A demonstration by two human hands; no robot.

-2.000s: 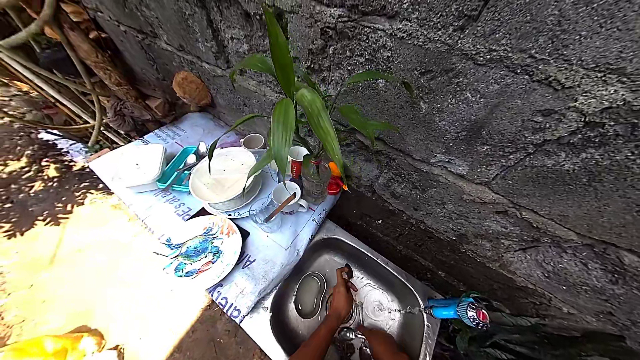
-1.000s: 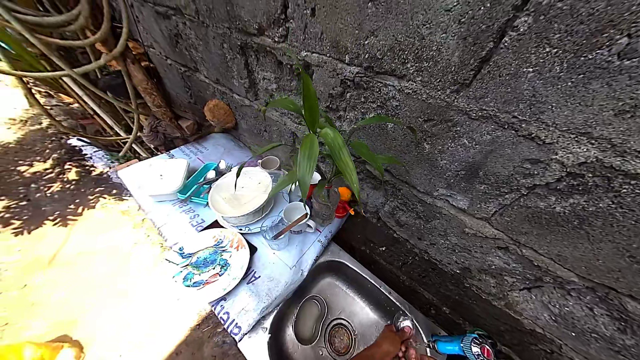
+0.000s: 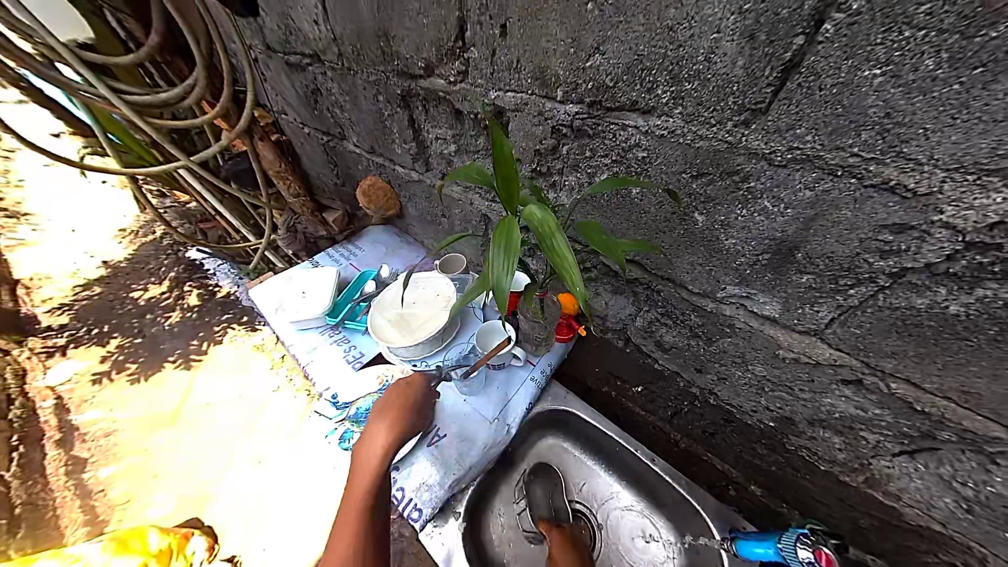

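My left hand (image 3: 405, 405) reaches over the crab-painted plate (image 3: 362, 413), its fingers closed on a small metal utensil beside a clear glass (image 3: 470, 381). A brown-handled utensil (image 3: 487, 358) leans near the white mug (image 3: 494, 343). To the left stand stacked white bowls (image 3: 413, 311), a teal cutlery tray (image 3: 352, 303) and a white container (image 3: 309, 295). Down in the steel sink (image 3: 646, 488), my right hand (image 3: 565, 543) is at the lower end of a dark oval item (image 3: 545, 490) by the drain; its fingers are hard to make out.
Water spurts into the sink from a blue bottle-like spout (image 3: 776, 545). A leafy plant stands in a glass jar (image 3: 539, 324) near an orange and red item (image 3: 568, 316). A rough block wall (image 3: 748, 197) borders the right; looped hose (image 3: 165, 102) hangs at upper left.
My left hand has moved out of the sink area to the glass and mug on the printed sheet. One hand, near the spout a second ago, no longer shows there.
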